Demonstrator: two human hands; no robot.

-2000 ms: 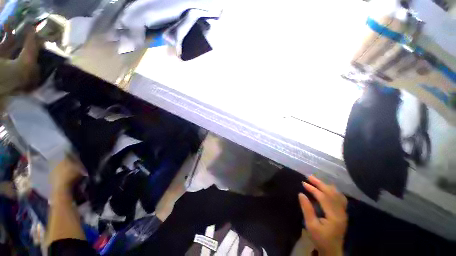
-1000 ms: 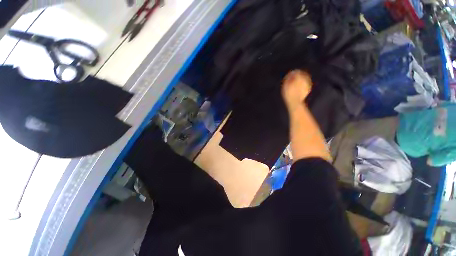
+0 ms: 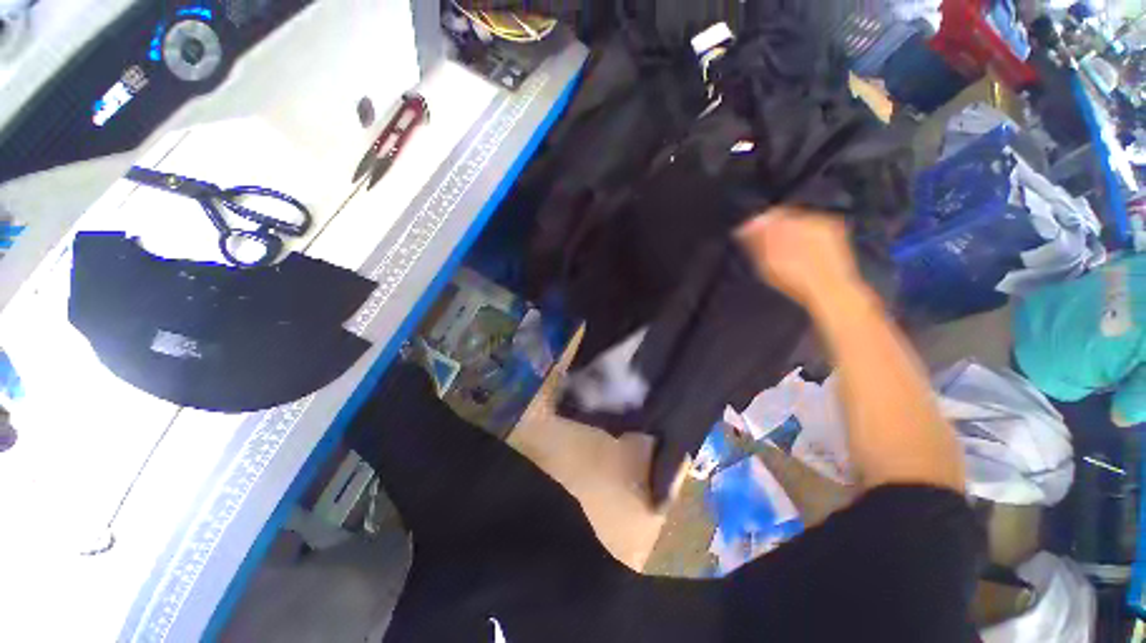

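Observation:
My right hand [image 3: 804, 255] reaches out over a heap of dark cloth [image 3: 628, 163] beside the table. It is slightly blurred, and its fingers are closed on the edge of a black cloth panel [image 3: 723, 333]. The panel hangs down from the fingers, its lower end tapering over a pale brown surface. A whitish patch [image 3: 612, 377] shows beside its lower part. The fingertips are partly lost against the dark cloth. My left hand is out of the picture.
On the white table [image 3: 76, 502] lie a curved black piece [image 3: 214, 329], black-handled scissors [image 3: 258, 216] and dark reddish snips [image 3: 396, 138]. The machine's control panel [image 3: 189, 53] is at upper left. A blue container [image 3: 961, 214] and a person's teal garment [image 3: 1078, 333] are at right.
The view has swung from the machine table to the cloth heap at right. My left hand has left the picture. My right hand now lifts a black panel that lay flatter a second ago.

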